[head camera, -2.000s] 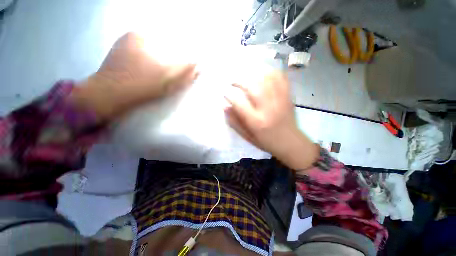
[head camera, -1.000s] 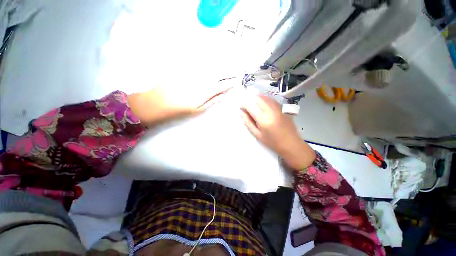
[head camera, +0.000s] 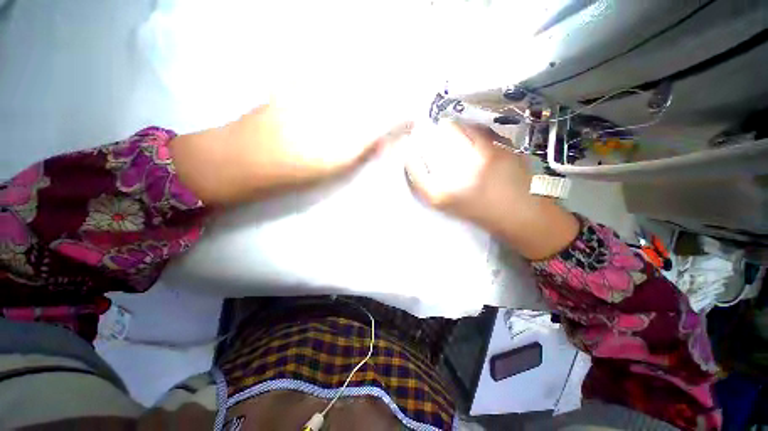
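Observation:
A large bright white fabric panel (head camera: 337, 248) lies over the table and hangs over its front edge; glare washes out its detail. My left hand (head camera: 295, 151) lies on the panel left of the needle area, its fingers partly lost in the glare. My right hand (head camera: 463, 172) is bent at the panel just below the presser foot and needle (head camera: 445, 107), fingertips hidden or overexposed. Whether either hand pinches the fabric cannot be told. The white sewing machine head (head camera: 640, 59) reaches in from the upper right.
A dark mobile phone (head camera: 516, 361) lies on a pale box at lower right. An orange-red and black snips (head camera: 655, 252) lies at right, beside crumpled white pieces (head camera: 703, 274). Yellow-orange scissor handles (head camera: 613, 145) show partly behind machine parts. A white knob (head camera: 549, 186) is right of my right hand.
The view has shifted closer to the needle area. The machine head came into view over the last two seconds, and both hands now lie nearer the needle. More of the phone shows.

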